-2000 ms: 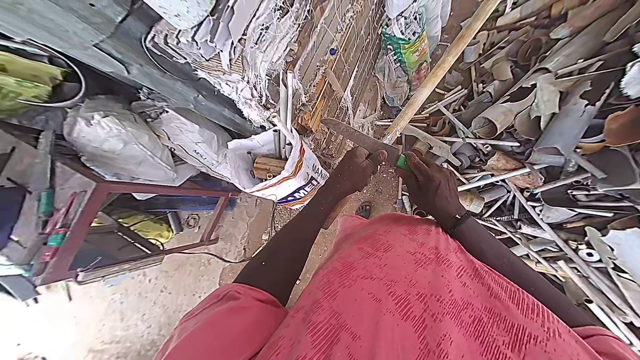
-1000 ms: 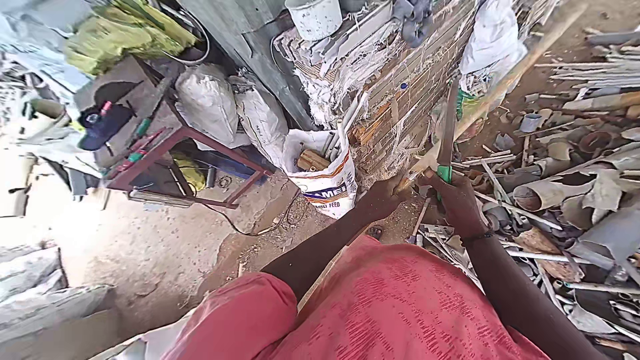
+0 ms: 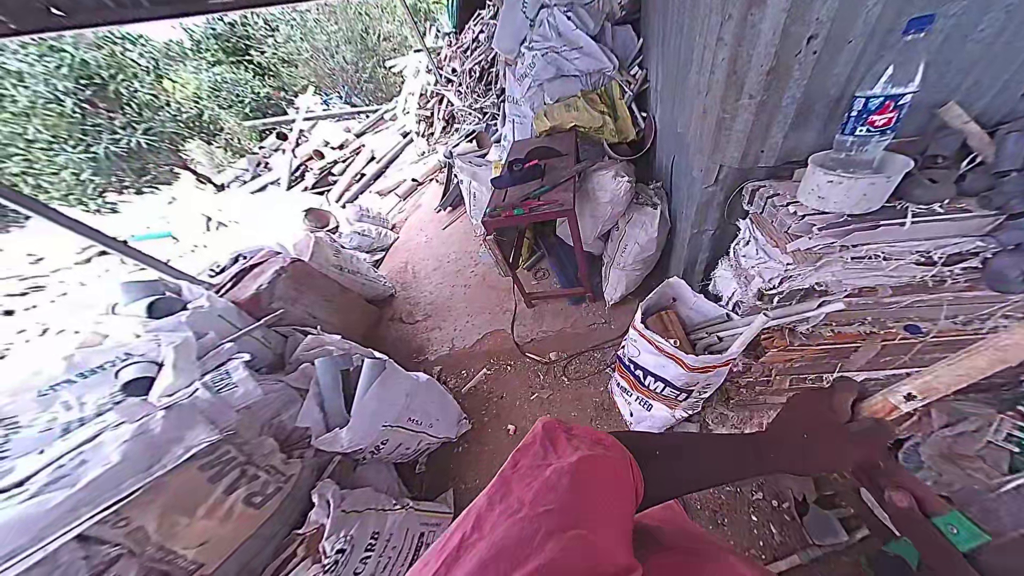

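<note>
At the right, my left hand (image 3: 824, 428) closes on the near end of a long wooden pole (image 3: 952, 372), which slants up to the right edge. My right hand (image 3: 912, 500) is just below it, blurred and close against it. It is around the green handle (image 3: 960, 530) of a long-bladed knife; most of the blade is out of clear sight. A white printed feed sack (image 3: 672, 380), holding wood pieces and pale pipes, stands open left of my left hand.
A dark red metal table (image 3: 532, 212) with tools stands beyond the sack, a cable (image 3: 516, 328) on the ground beside it. Filled sacks (image 3: 392, 416) crowd the left. At right, a plastic bottle (image 3: 876, 120) stands in a white tub (image 3: 852, 188) on a stack. Scrap lies at lower right.
The view has swung far left and up. Two seconds ago the knife blade pointed left across the pole's end; one second ago it pointed up beside the pole.
</note>
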